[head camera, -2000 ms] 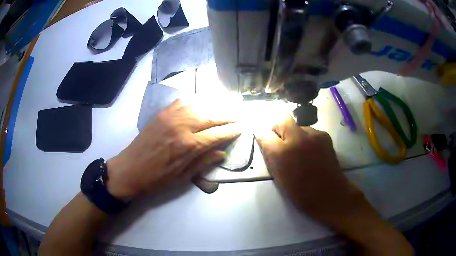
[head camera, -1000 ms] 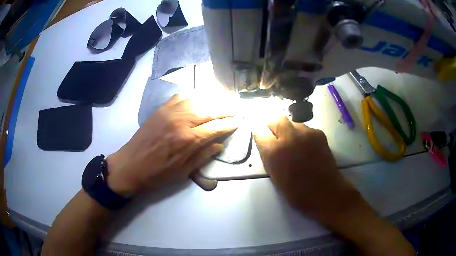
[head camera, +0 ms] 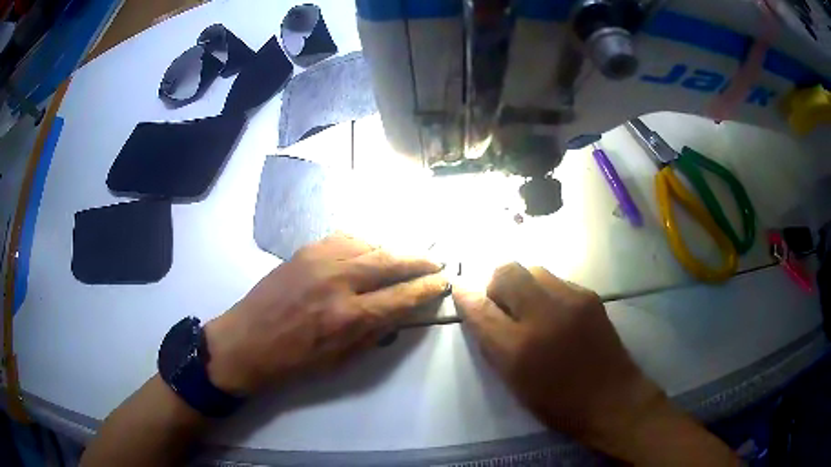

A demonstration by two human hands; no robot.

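Note:
My left hand (head camera: 333, 306), with a dark watch on the wrist, lies palm down on the front of the machine bed. Its fingertips point right, into the lamp glare. My right hand (head camera: 538, 333) is just to its right, thumb and fingers bent inward, nearly touching the left fingertips. Small dark marks (head camera: 449, 277) show between the fingertips; glare and fingers hide what they belong to. The sewing machine head (head camera: 437, 82) stands above and beyond the hands. Its needle area is washed out. A grey panel (head camera: 292, 205) lies flat left of the glare.
Two dark panels (head camera: 173, 157) (head camera: 123, 242) lie at left, curled pieces (head camera: 189, 75) (head camera: 308, 35) behind them. Another grey panel (head camera: 326, 96) is beside the head. A purple tool (head camera: 617, 187) and scissors (head camera: 697, 219) with yellow and green handles lie at right.
Both hands have moved nearer the table's front edge, away from the needle. The pale dark-edged piece between them no longer shows clearly. More of the grey panel at left is uncovered.

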